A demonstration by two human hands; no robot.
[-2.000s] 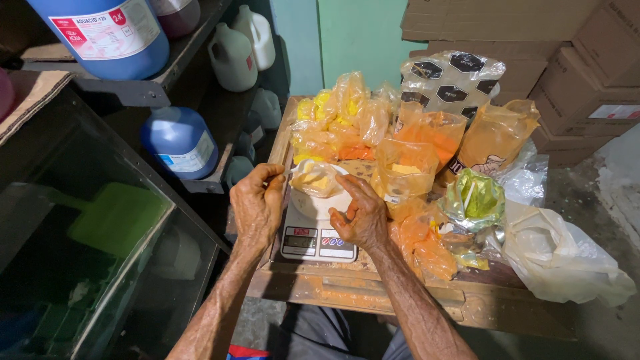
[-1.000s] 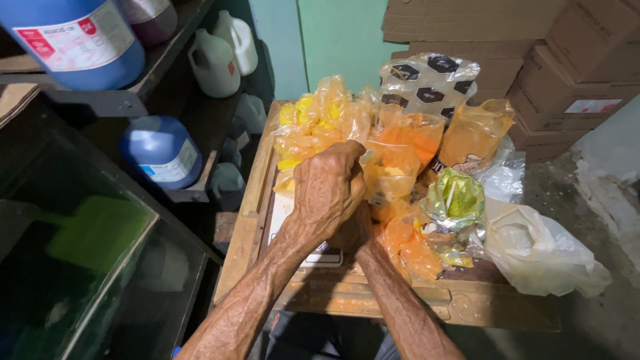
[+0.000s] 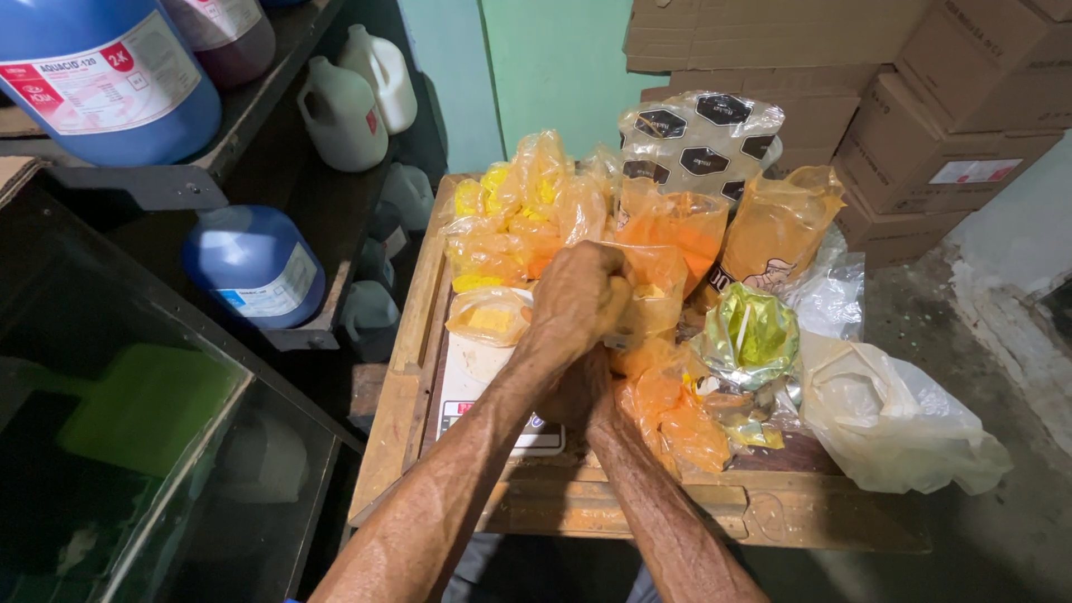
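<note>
My left hand (image 3: 579,293) is curled above and across my right hand (image 3: 574,389), close to an open plastic bag of pale yellow material (image 3: 657,280). What the fingers grip is hidden. Left of them, a small clear bag with yellow powder (image 3: 490,320) lies on the white digital kitchen scale (image 3: 473,364), whose display my left forearm partly covers. Orange-stained plastic bags (image 3: 670,410) lie right of my hands. Behind stand a bag of orange powder (image 3: 678,230) and knotted bags with yellow contents (image 3: 519,193).
The wooden table (image 3: 394,435) also bears a green-stained bag (image 3: 749,335) and a whitish plastic bag (image 3: 888,410) overhanging its right side. Dark shelves with blue jugs (image 3: 255,264) stand at left. Cardboard boxes (image 3: 946,151) are stacked at the back right.
Two seconds ago both hands were at the small bag on the scale. They have moved right, off that bag, and my left hand now crosses over my right.
</note>
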